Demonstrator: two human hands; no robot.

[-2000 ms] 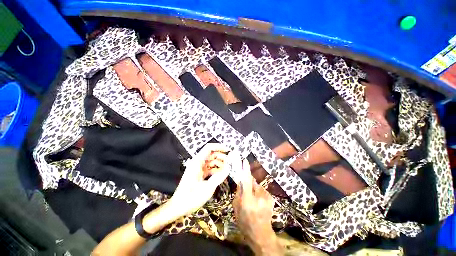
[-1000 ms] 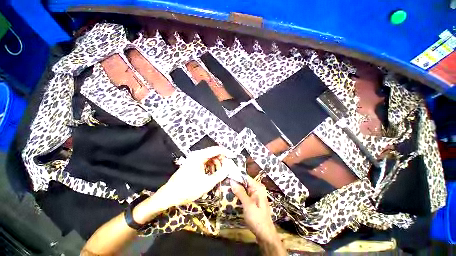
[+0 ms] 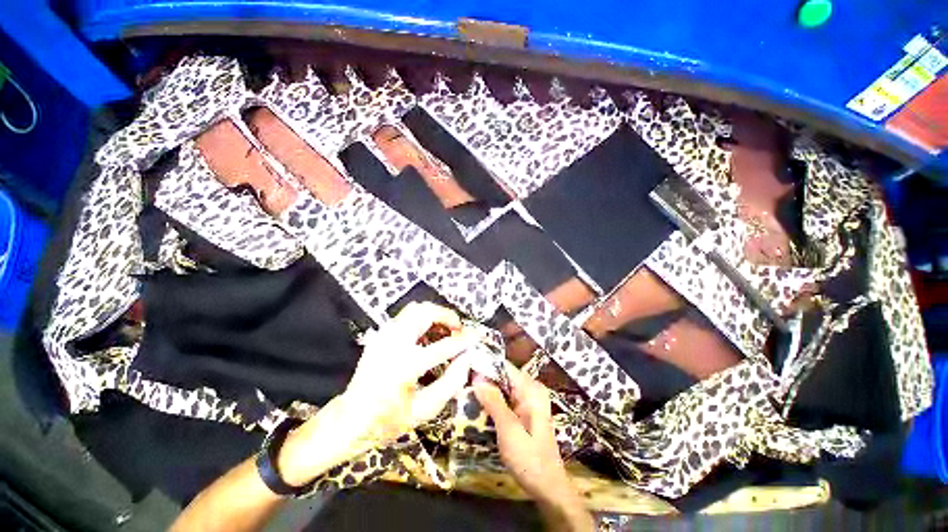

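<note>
My left hand (image 3: 400,374), with a black band at the wrist, and my right hand (image 3: 520,416) meet at the lower middle, over the near edge of the leopard-print material (image 3: 385,241). The fingertips of both hands pinch a small pale piece (image 3: 484,361); its shape is mostly hidden by the fingers. The cream-white material with dark spots is spread wide, with cut-out openings. Black layers (image 3: 603,203) show in several openings and in a large fold at left. A dark cutting die (image 3: 684,206) lies on the material at right, with a narrow dark bar (image 3: 746,289) beside it.
The blue press beam (image 3: 624,52) runs across the back, with a green button (image 3: 815,11) and a label at right. The reddish-brown board (image 3: 764,166) shows through openings. Ragged thin strips hang near my right hand. A blue bucket (image 3: 12,244) is cut off at the left edge.
The view has shifted slightly. My hands remain together at the near edge, with the fingers moved a little around the small pale piece. The spread material looks unchanged.
</note>
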